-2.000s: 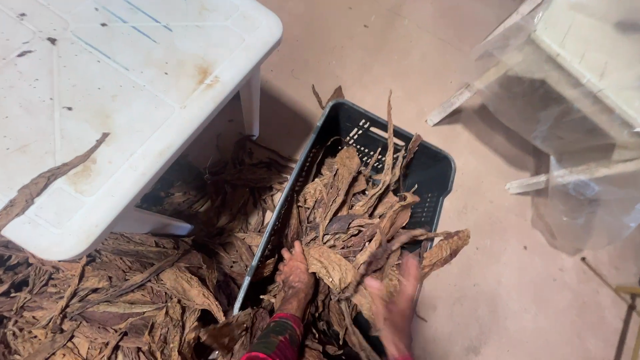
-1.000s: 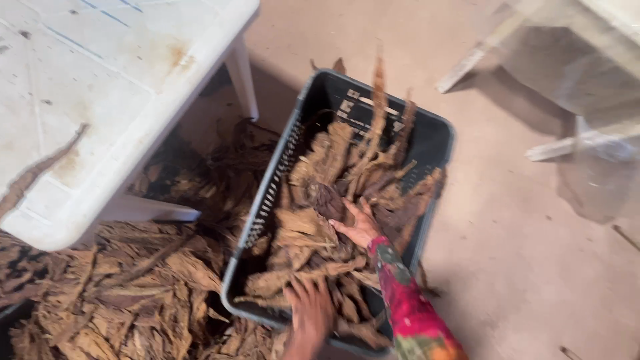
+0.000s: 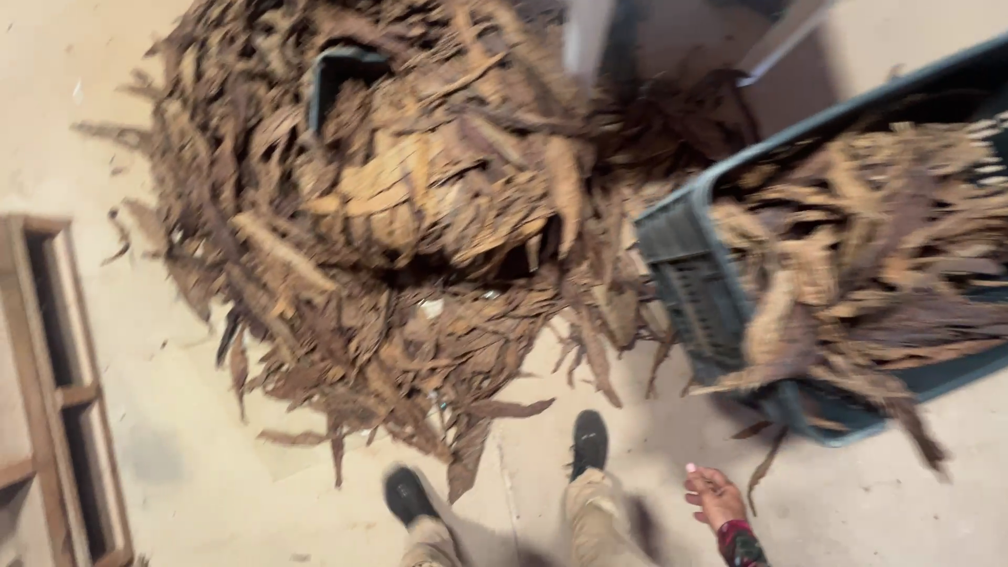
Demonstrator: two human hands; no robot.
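Note:
My right hand, in a floral sleeve, is near the bottom edge, to the right of my feet. It hangs over the floor with its fingers loosely curled and apart, and nothing shows in it. Above and to its right stands a dark plastic crate, filled with dried brown leaves that look like tobacco. Some leaves hang over its near end. A large heap of similar leaves covers the floor left of the crate. My left hand is out of view.
The corner of another dark crate pokes out of the heap. A wooden frame lies at the left edge. White legs, one of them blurred, are at the top. My shoes are on the floor below the heap, with stray leaves around.
The view has swung far left and down. Both hands were on the leaves in the crate; now my right hand is away from them and my left is out of view.

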